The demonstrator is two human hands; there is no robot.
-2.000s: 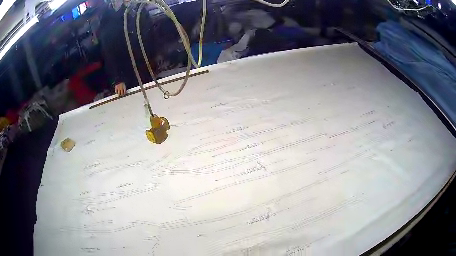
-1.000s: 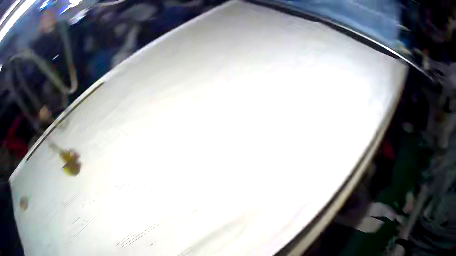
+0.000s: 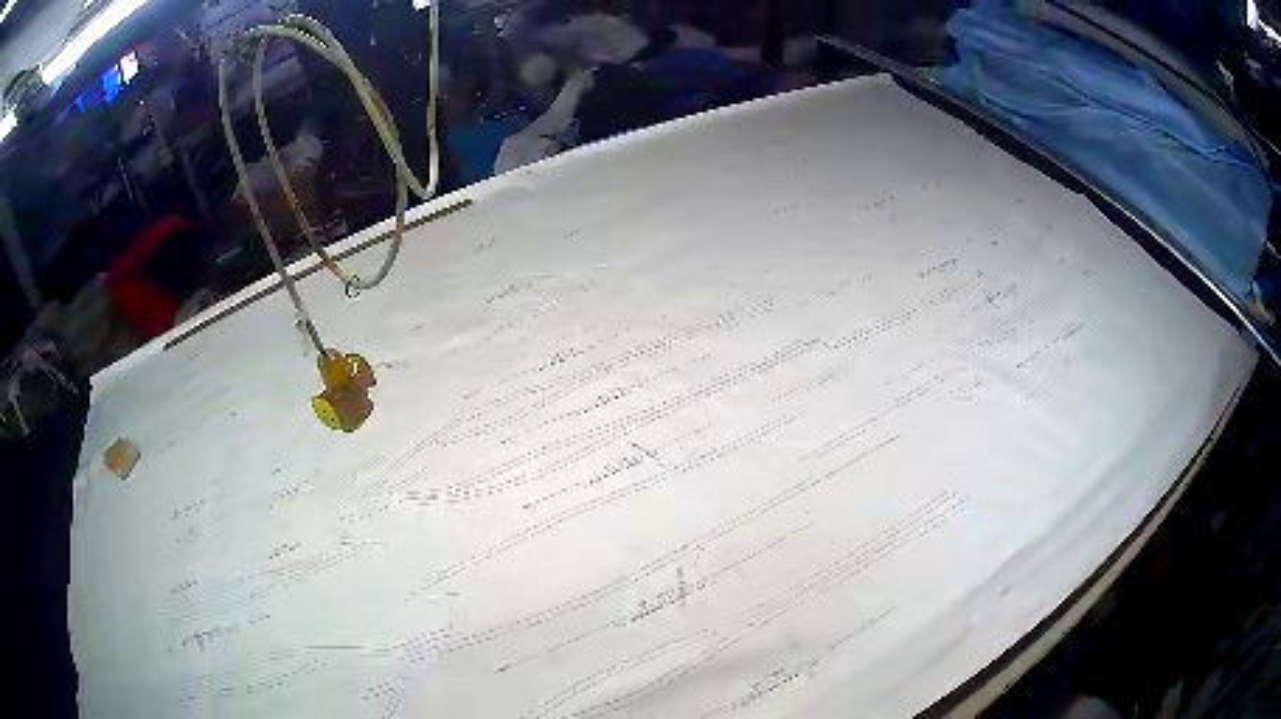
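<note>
A large white printed paper marker covers the table in front of me, with thin dashed outlines and small text. A small tan block lies on its left corner. A long thin brown stick lies along the far left edge. A yellow-brown plug hangs on a looped cord above the paper. Neither of my hands is in view.
Pale looped cords hang at the upper left. A silver and dark rail crosses the right end, with crumpled light blue fabric beyond it. Dark piles and a red cloth are behind the far edge.
My view swung right and then back, ending slightly right of where it began. The other person's hand seen at the stick two seconds ago no longer shows there.
</note>
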